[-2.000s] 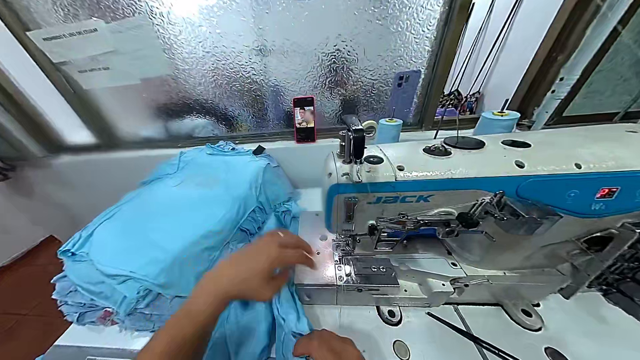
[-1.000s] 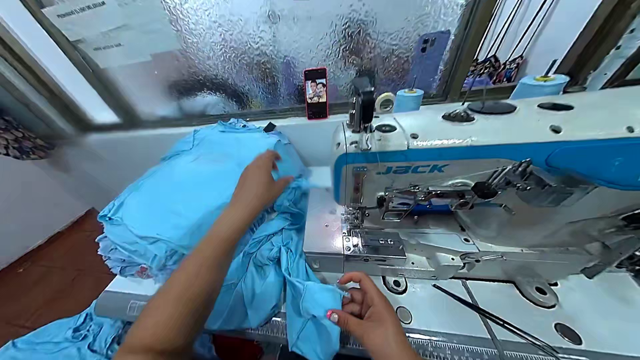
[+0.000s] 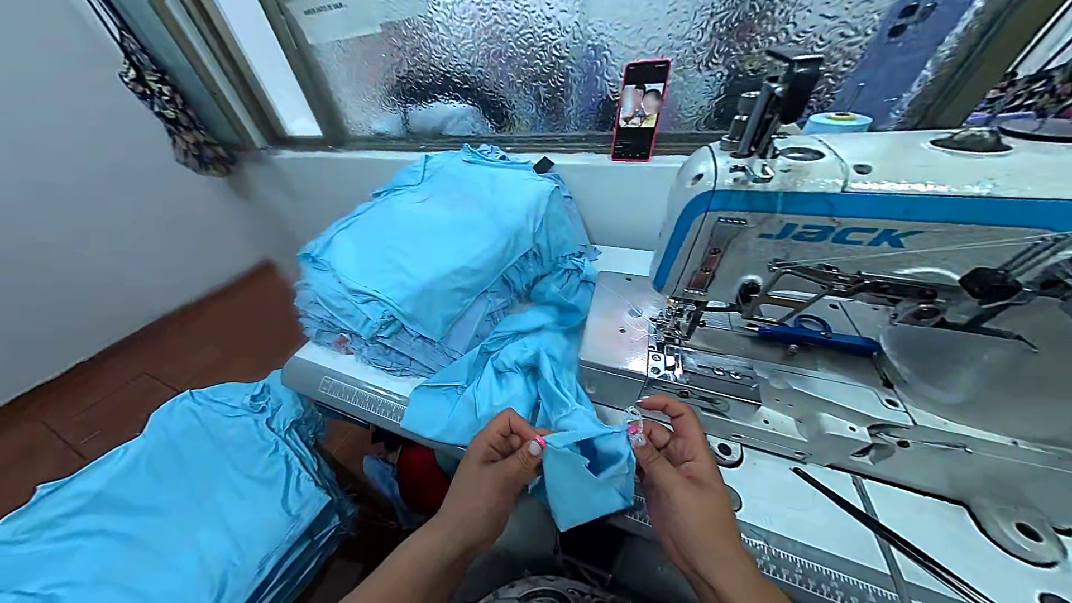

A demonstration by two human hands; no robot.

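Between both hands, at the table's front edge, a light blue fabric garment is stretched at one opening. My left hand pinches the opening's left side between thumb and fingers. On the other side my right hand pinches the edge, with a small clear strip or thread bundle at its fingertips. The rest of that garment trails back toward a stack of light blue garments on the table. Just behind my right hand are the needle and presser foot area of a Jack sewing machine.
A second light blue stack lies lower left, beside the table. Blue-handled thread snips rest on the machine bed. Black tweezers lie at the right front. A phone leans upright at the window, and a thread cone stands behind the machine.
My left hand has come from over the stack to the front edge and taken hold of the garment beside my right hand. The view has swung left.
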